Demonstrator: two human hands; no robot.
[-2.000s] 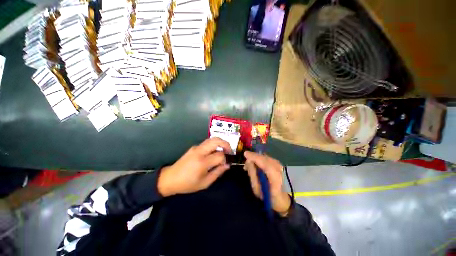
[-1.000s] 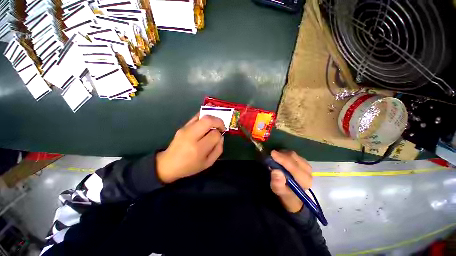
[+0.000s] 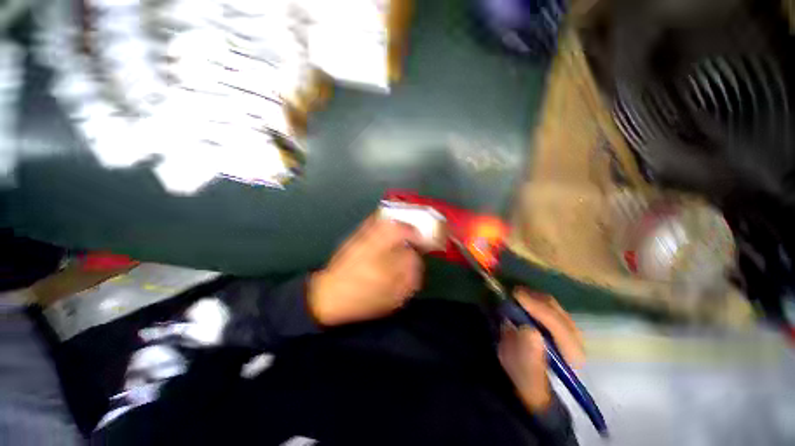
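Observation:
The frame is blurred by motion. A red device housing (image 3: 462, 228) with an orange patch at its right end lies on the green mat near the front edge. A white LCD module (image 3: 417, 219) lies over its left part. My left hand (image 3: 370, 272) holds the module at its lower left edge, fingertips on it. My right hand (image 3: 538, 344) holds the blue-handled soldering iron (image 3: 568, 375) like a pen. The iron's metal shaft points up and left to the housing, near the module's right end. Whether the tip touches is too blurred to tell.
Piles of white LCD modules (image 3: 227, 78) stand at the upper left. At the right are a cardboard sheet (image 3: 558, 187), a white roll with red band (image 3: 680, 244) and a black fan (image 3: 706, 104). A dark phone (image 3: 523, 22) is cut off at the top.
The view has shifted and blurred. Compared with two seconds ago, the module sits with its edge along the housing's left part, and the iron now reaches the housing from the lower right.

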